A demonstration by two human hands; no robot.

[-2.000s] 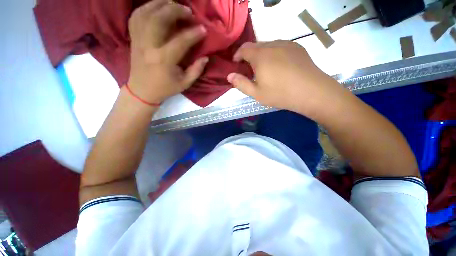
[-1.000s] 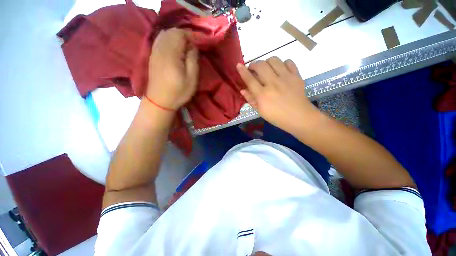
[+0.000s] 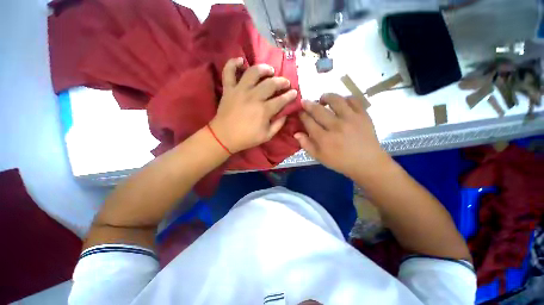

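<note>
A dark red garment piece [image 3: 179, 77] lies bunched on the white machine table, its right edge beside the needle area; part of it hangs over the front edge. My left hand [image 3: 253, 107] lies on the cloth with fingers spread, palm down. My right hand [image 3: 340, 128] is at the cloth's right edge, its fingertips touching the edge; whether they pinch it cannot be told. The presser foot and needle [image 3: 290, 50] of the sewing machine [image 3: 316, 15] are just beyond my left fingertips, partly blurred.
A black flat object [image 3: 420, 52] lies right of the machine. Brown strips [image 3: 440, 114] are scattered near it. A ruler strip [image 3: 417, 142] runs along the front edge. A flat dark red panel [image 3: 30, 238] is at lower left. A blue bin [image 3: 469, 208] with red cloth is at right.
The view has shifted, showing more of the machine. My left hand has opened from a closed pose and moved right over the cloth, closer to my right hand. The cloth is bunched differently.
</note>
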